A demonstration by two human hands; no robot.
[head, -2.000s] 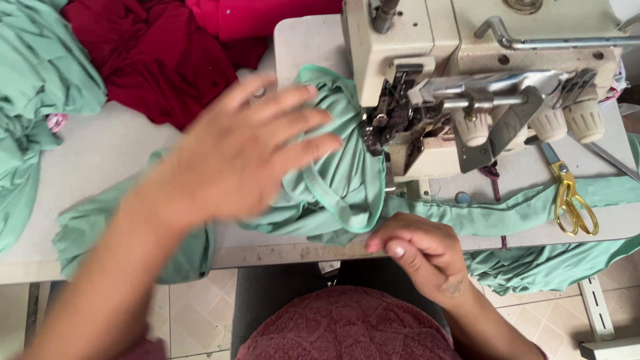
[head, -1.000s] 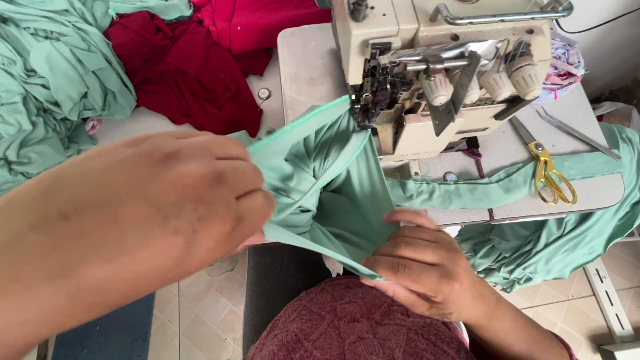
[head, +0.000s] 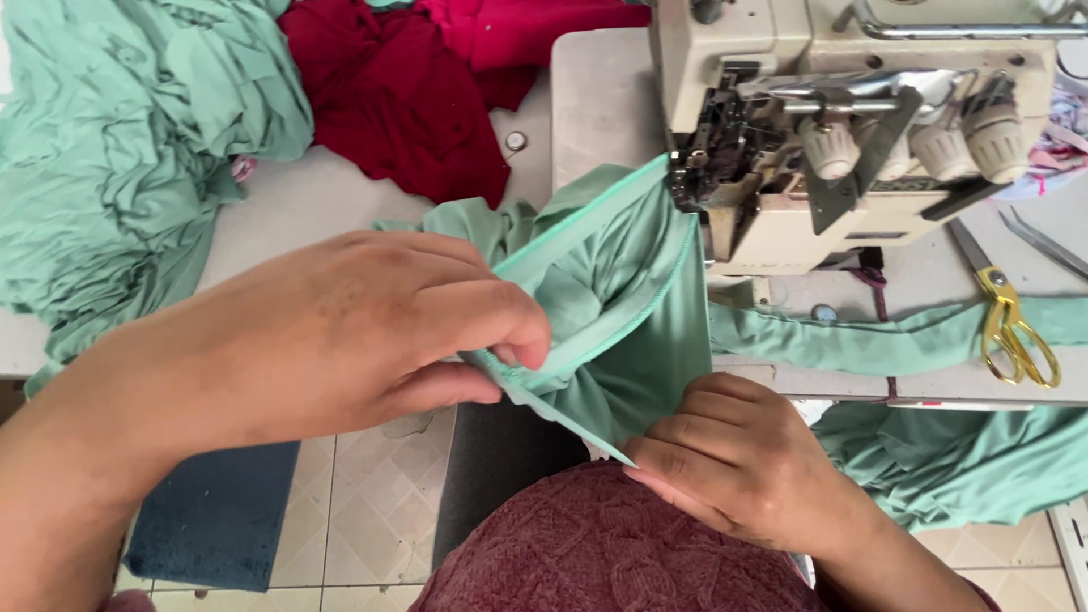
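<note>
My left hand (head: 399, 331) pinches the stitched edge of a mint green fabric piece (head: 646, 331) between thumb and forefinger. Lower right of it, my right hand (head: 731, 459) grips the same piece by its near edge, so the edge is drawn taut between both hands. The far part of the fabric reaches the needle area of a cream overlock sewing machine (head: 875, 153); whether the needle is in it cannot be seen. A folded band with a line of stitching curves across the piece. A mint fabric strip (head: 850, 340) lies right of the machine's base.
Gold-handled scissors (head: 1003, 314) rest partly on the strip, with metal tweezers (head: 1045, 246) beside them. Mint fabric (head: 127, 161) is heaped at the left, next to dark red fabric (head: 408, 110). More mint fabric (head: 960, 459) hangs below the table's right edge.
Two seconds ago my left hand was spread over the bunched fabric; a second ago both hands held it stretched. Since then my left hand has shifted its hold, and the stitched band now shows.
</note>
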